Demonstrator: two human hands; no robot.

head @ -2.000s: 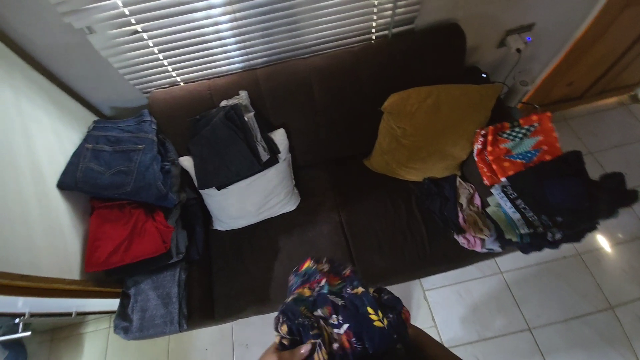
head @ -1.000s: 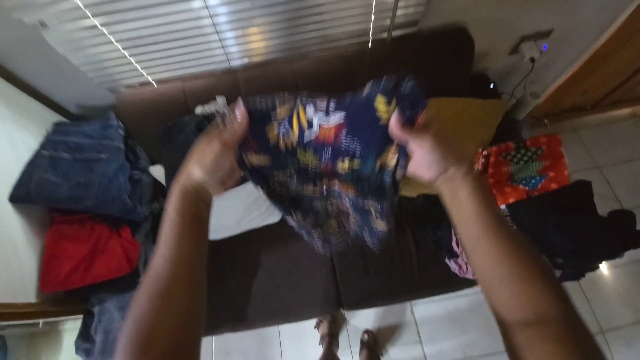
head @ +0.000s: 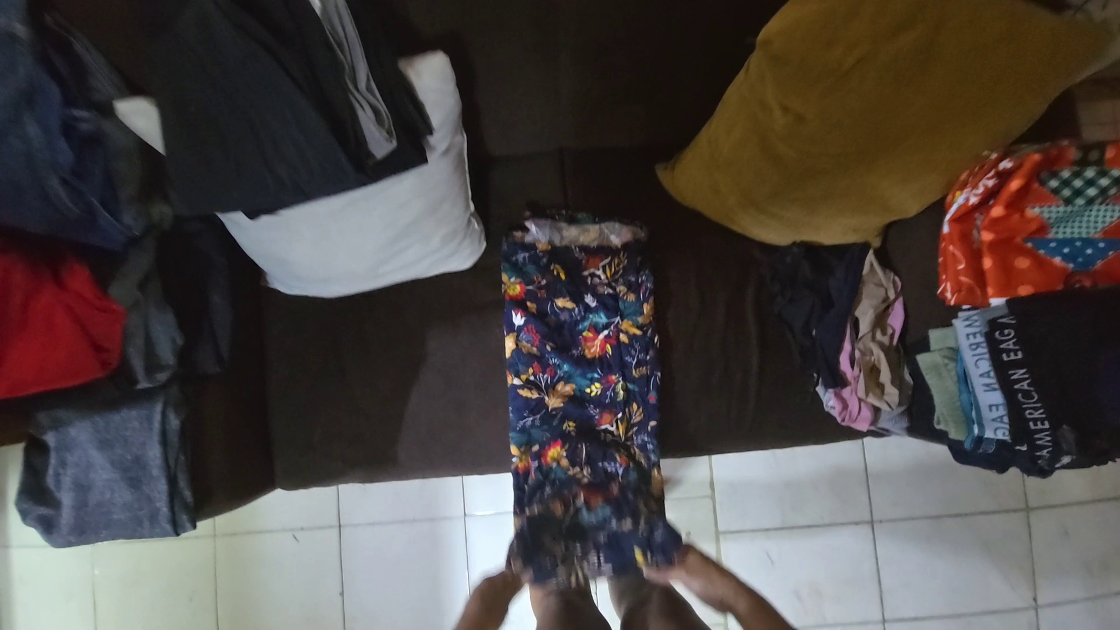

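A navy floral-print garment (head: 584,350) lies lengthwise over the seat of the dark brown sofa (head: 350,376), its near end hanging past the front edge. At the bottom of the view my left hand (head: 494,595) grips the garment's lower left corner. My right hand (head: 696,573) holds the lower right corner, somewhat blurred. The far end of the garment is an open band that shows a paler inside. My knees are just below the near hem.
On the left are blue jeans (head: 52,149), red cloth (head: 52,319), grey folded denim (head: 109,464) and dark clothes on a white pillow (head: 367,227). A mustard pillow (head: 857,114), an orange printed cloth (head: 1032,227) and folded underwear (head: 1041,376) are at right. White floor tiles (head: 787,499) border the sofa.
The floral garment, held up in the air between both hands one second ago, now lies on the sofa seat. Both hands have come down to its near end. The view has moved closer to the sofa.
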